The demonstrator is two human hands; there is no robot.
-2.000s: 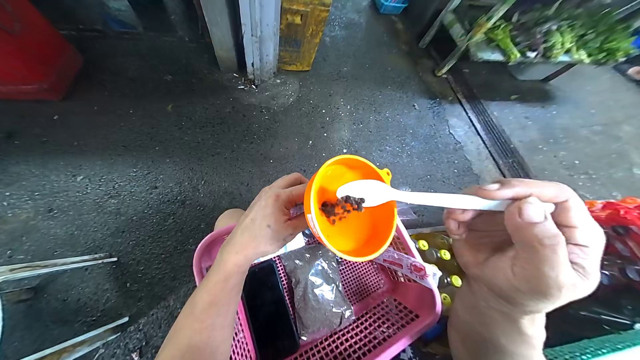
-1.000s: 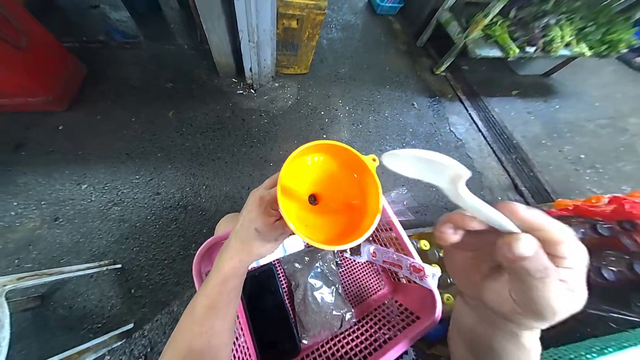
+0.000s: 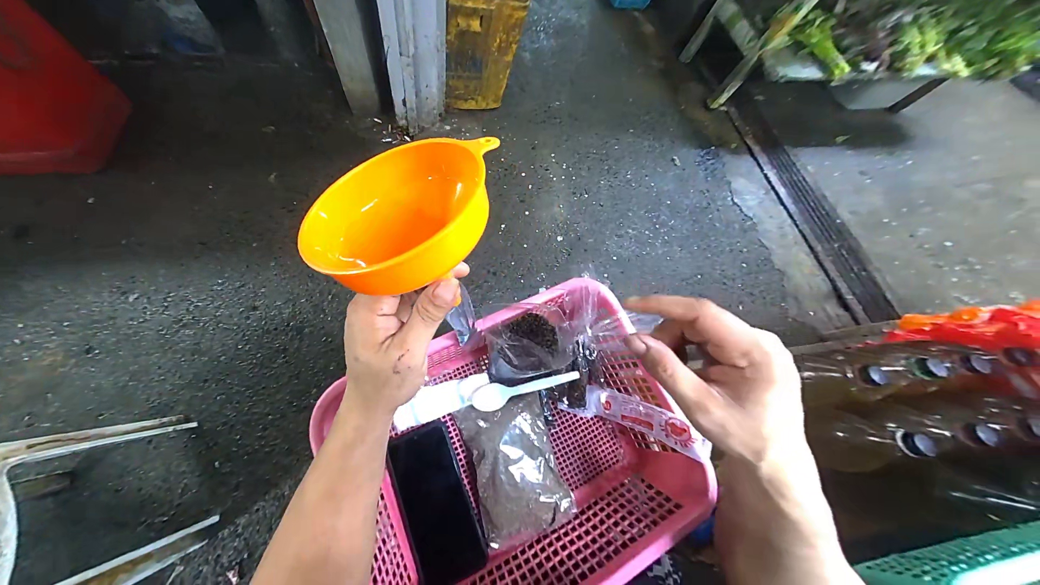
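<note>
An orange plastic funnel (image 3: 398, 215) is held up and tilted by my left hand (image 3: 398, 341), whose fingers close around its spout; a bit of clear plastic hangs beside them. My right hand (image 3: 715, 374) is at the pink basket's right edge, fingers apart, close to the clear plastic of an open bag of dark granules (image 3: 532, 333); whether it touches the plastic is unclear. The white plastic spoon (image 3: 496, 396) lies in the pink plastic basket (image 3: 691, 487). Below it are a clear bag of greyish material (image 3: 520, 471) and a black phone (image 3: 436, 504). A printed strip (image 3: 646, 418) crosses the basket's right side.
Capped bottles (image 3: 918, 444) under plastic stand at the right, near a green basket (image 3: 959, 556). Leafy greens (image 3: 910, 41) are on a low stand at the upper right. A yellow container (image 3: 485, 53) and a red object (image 3: 53, 97) stand farther back.
The spoon has left my right hand and lies in the basket. My left hand has raised and tilted the funnel. Dark bits seen inside it before no longer show. My right hand's fingers have opened.
</note>
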